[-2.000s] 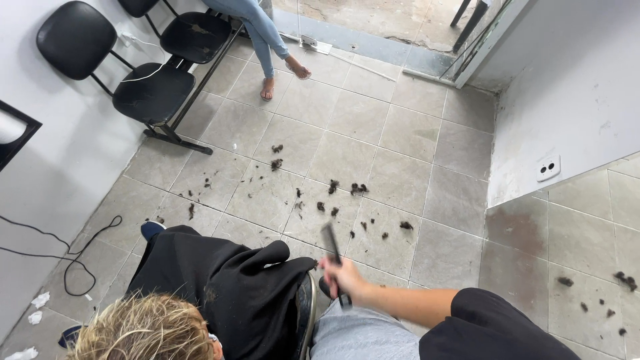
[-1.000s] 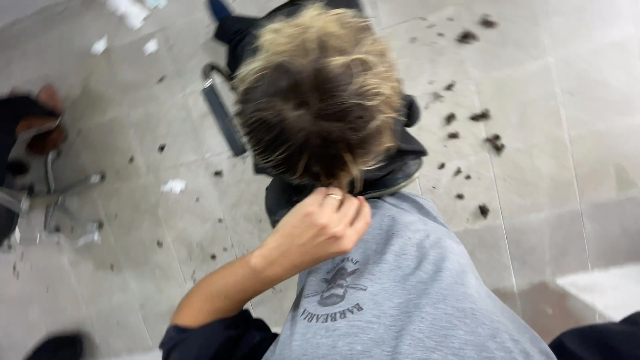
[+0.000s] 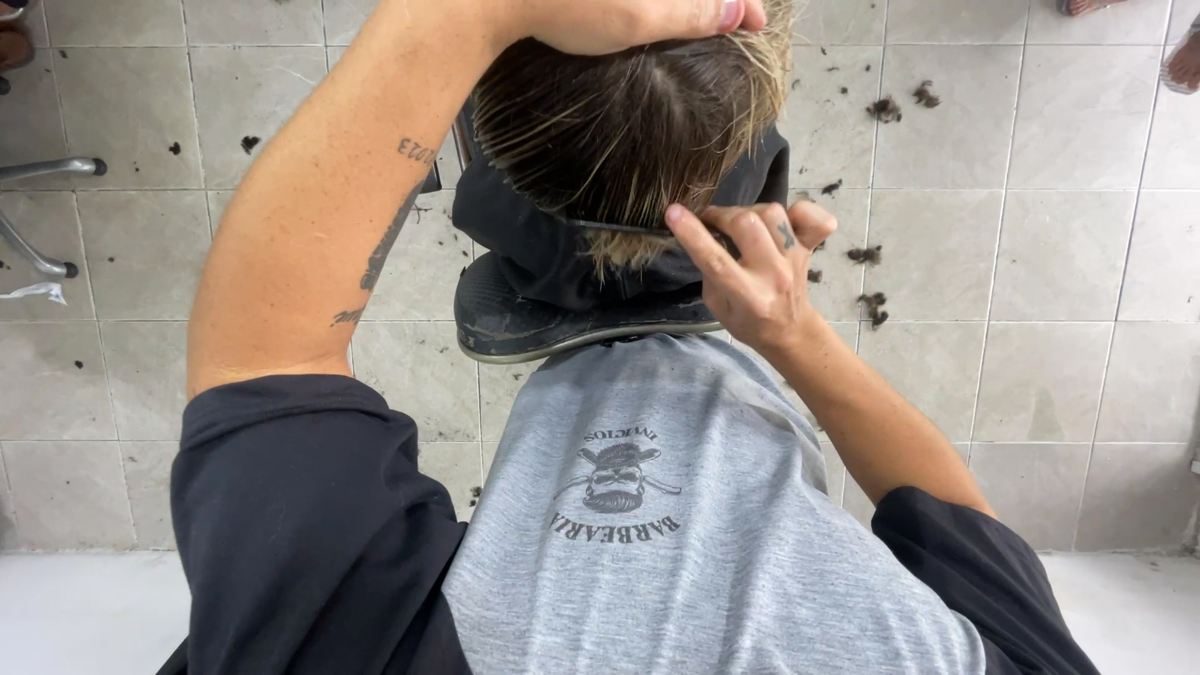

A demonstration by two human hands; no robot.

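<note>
My right hand (image 3: 759,267) grips a dark comb (image 3: 623,228) at the back of a seated person's head. The comb lies across the hair (image 3: 637,122), dark with blond ends, and a blond tuft shows below it. At the top edge my left hand (image 3: 628,19) rests on the hair, its fingertips partly cut off by the frame; whether it holds anything I cannot tell. A black cape (image 3: 525,216) covers the seated person's shoulders. Just behind them is the worn black chair back (image 3: 525,319), close to my grey shirt front.
Clumps of cut hair (image 3: 874,307) lie on the tiled floor (image 3: 947,384), mostly to the right. Metal chair legs (image 3: 47,169) and a white scrap (image 3: 42,292) are at the left. Another person's bare foot (image 3: 1183,64) shows at the upper right.
The view has turned and shifted greatly. Both my hands are now at the head; one second ago only one hand showed there, pinching hair near the neck. The comb now lies across the hair.
</note>
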